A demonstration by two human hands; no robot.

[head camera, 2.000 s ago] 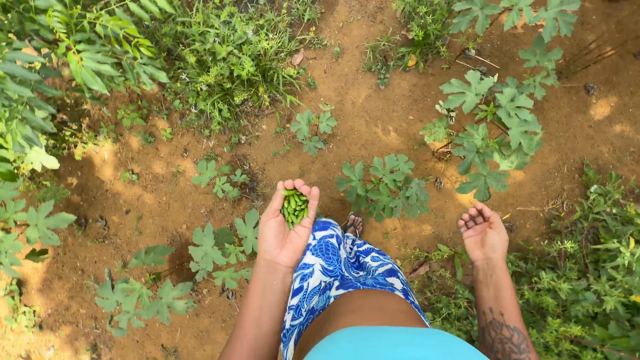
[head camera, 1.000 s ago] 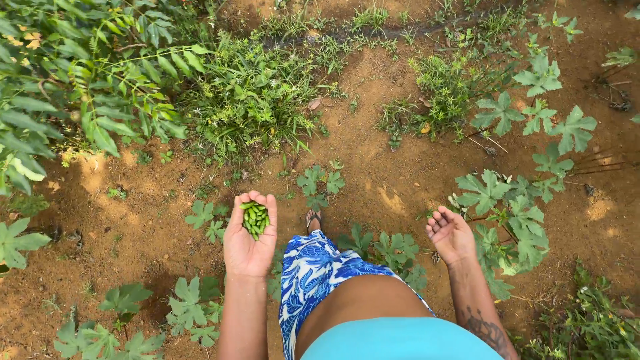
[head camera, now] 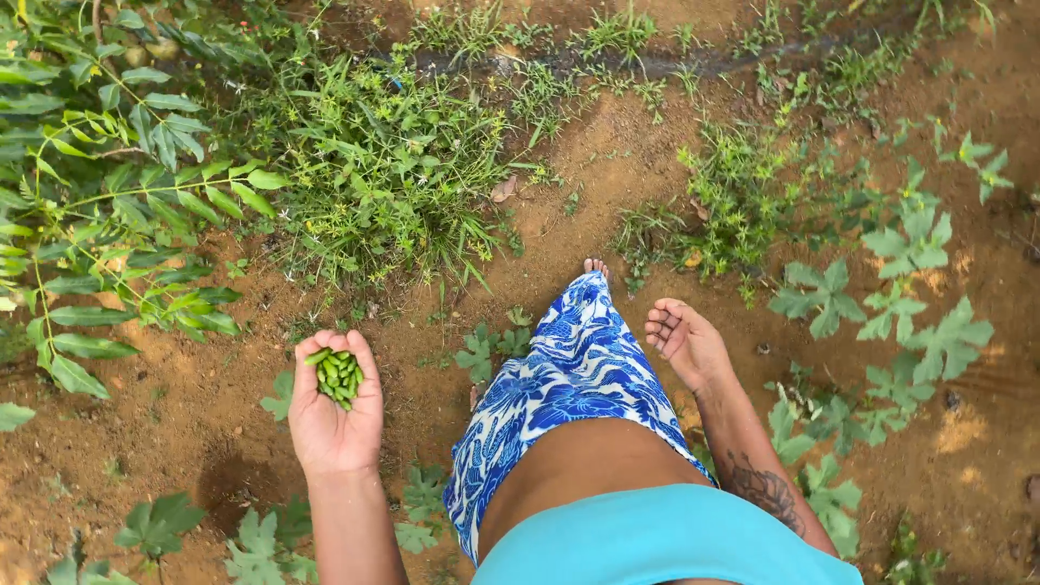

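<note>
My left hand (head camera: pixel 338 406) is cupped palm up at the left of centre, with a heap of small green pods or peppers (head camera: pixel 337 376) lying in its palm and curled fingers. To the right of the patterned blue and white skirt (head camera: pixel 569 382), my right hand (head camera: pixel 686 341) hangs with its fingers loosely curled. I see nothing held in it, though the inside of the curl is partly hidden.
Leafy branches (head camera: pixel 89 341) reach in from the left. Weeds and grass (head camera: pixel 390 162) grow ahead on brown soil, near a dark hose or strip (head camera: pixel 569 63). Lobed-leaf plants (head camera: pixel 914 244) stand on the right. Bare toes (head camera: pixel 595 266) show beyond the skirt hem.
The view has moved forward over the ground, and a foot is now out ahead beyond the skirt. The green heap stays in my left hand.
</note>
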